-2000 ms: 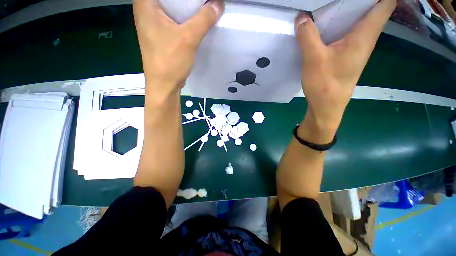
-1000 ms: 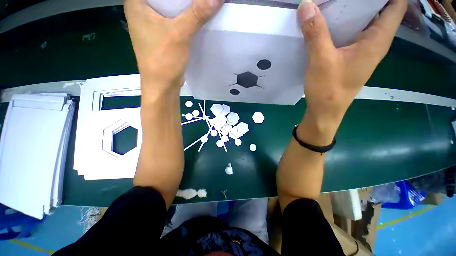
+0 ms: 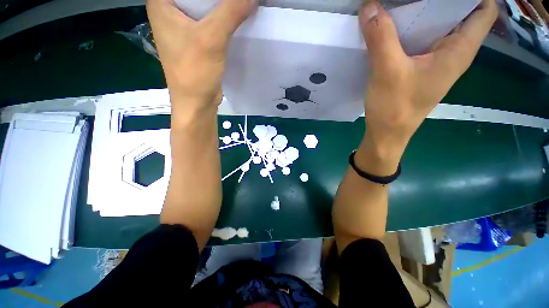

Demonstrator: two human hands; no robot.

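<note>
A white part-folded box is held up at the top of the view, its upper part cut off by the edge. Its near panel has a hexagon hole and two round holes. My left hand grips its left side, the thumb on the folded top edge. My right hand grips its right side, the thumb on the same edge. The fingers of both hands are partly hidden behind the board. A loose pile of white waste slugs and thin scrap strips lies on the green bench below the box.
Die-cut inserts with hexagon holes are stacked left of my left forearm. A stack of plain white blanks lies further left. A pale rail crosses the green bench. Brown cardboard stands below the bench at right.
Both hands have spread slightly apart at the top edge. The box's folded edge has tilted and shows a broader white strip. A clear plastic piece has come into view on the bench at upper left.
</note>
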